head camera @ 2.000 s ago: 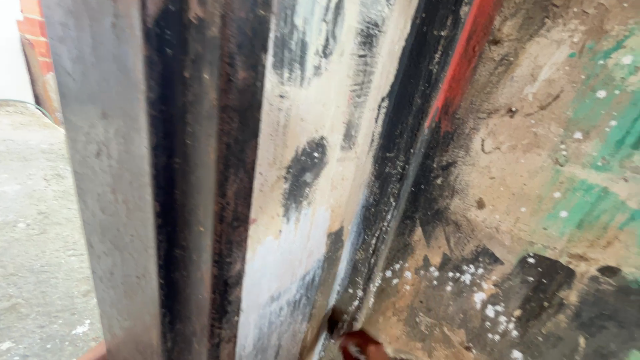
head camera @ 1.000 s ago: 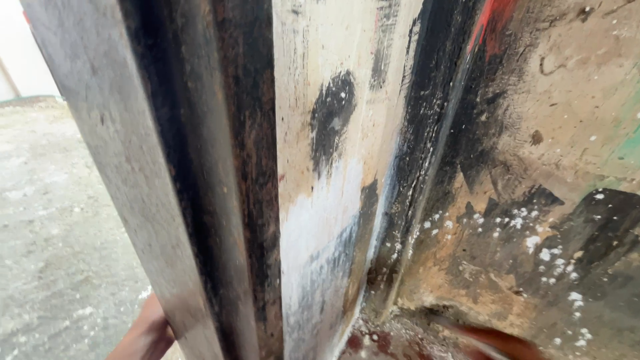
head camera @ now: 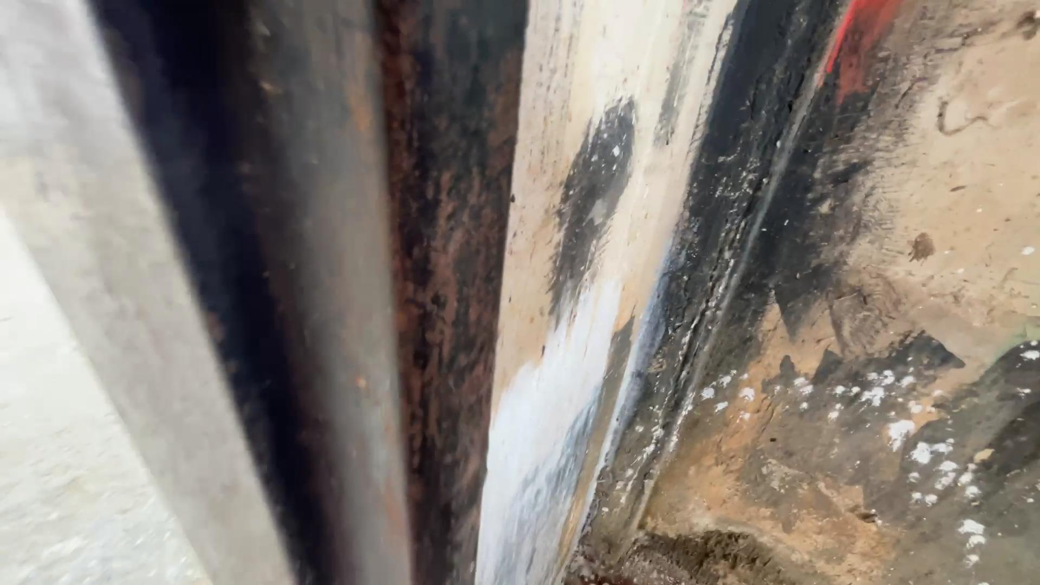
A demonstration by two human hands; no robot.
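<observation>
Neither of my hands shows in the head view now, so what they hold or touch is hidden. A rusty, dark metal profile (head camera: 451,325) runs upright through the middle, with a grey edge strip (head camera: 138,268) at its left. Beside it stands a narrow cream-painted surface (head camera: 605,49) with a dark patch (head camera: 597,191). Its lower part bears fresh-looking white paint (head camera: 540,431) with grey streaks. A black-painted strip (head camera: 739,146) adjoins it on the right.
On the right is a stained, tan wall (head camera: 975,211) with red, black and green paint marks and white spatters. Dark debris (head camera: 715,552) lies at its foot. Pale, rough ground (head camera: 73,439) is at the lower left.
A hand at the lower left edge of the metal and a blurred brown shape, possibly a hand, at the lower right have gone out of view. The view has moved closer.
</observation>
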